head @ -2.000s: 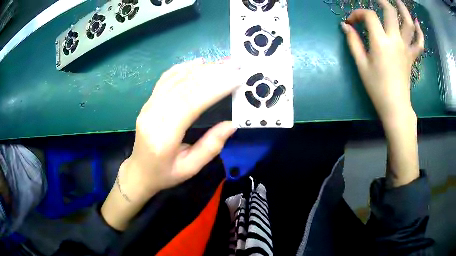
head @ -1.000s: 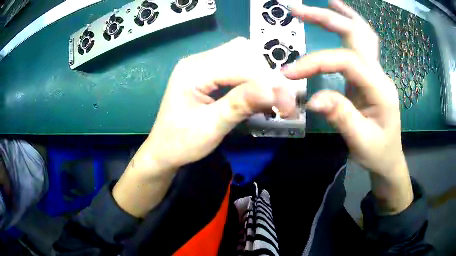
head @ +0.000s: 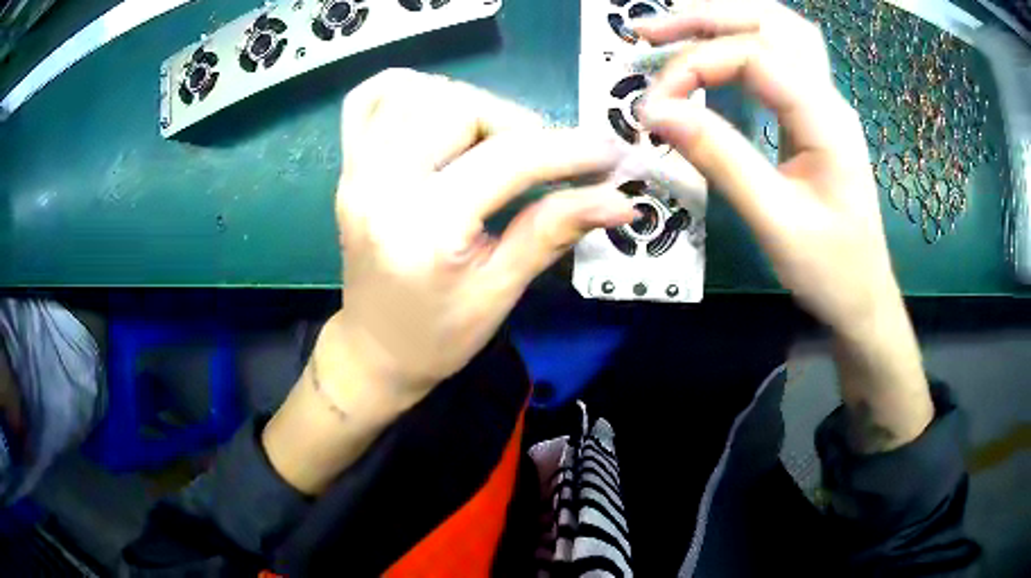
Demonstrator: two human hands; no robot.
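Note:
A pale metal panel point(head: 640, 269) with round fan-like cutouts stands upright in front of me, its near end at the bench edge. My left hand point(head: 435, 215) is over its left side, thumb and forefinger tips at the lowest cutout. My right hand point(head: 780, 147) is over its right side, fingertips at the second cutout from the near end. Both hands' fingertips are blurred, and whether either pinches a ring cannot be told. A loose pile of thin wire rings point(head: 921, 136) lies on the green surface at the right.
A second four-hole panel point(head: 243, 85) lies slanted at the upper left. A clear plastic piece point(head: 1017, 169) is at the right edge. The green bench point(head: 136, 237) has a near edge just below the panel. A blue stool point(head: 170, 384) stands below left.
My right hand has come from the ring pile to over the panel. My left hand has moved from the panel's left edge onto its cutouts. The panel shows slightly further right.

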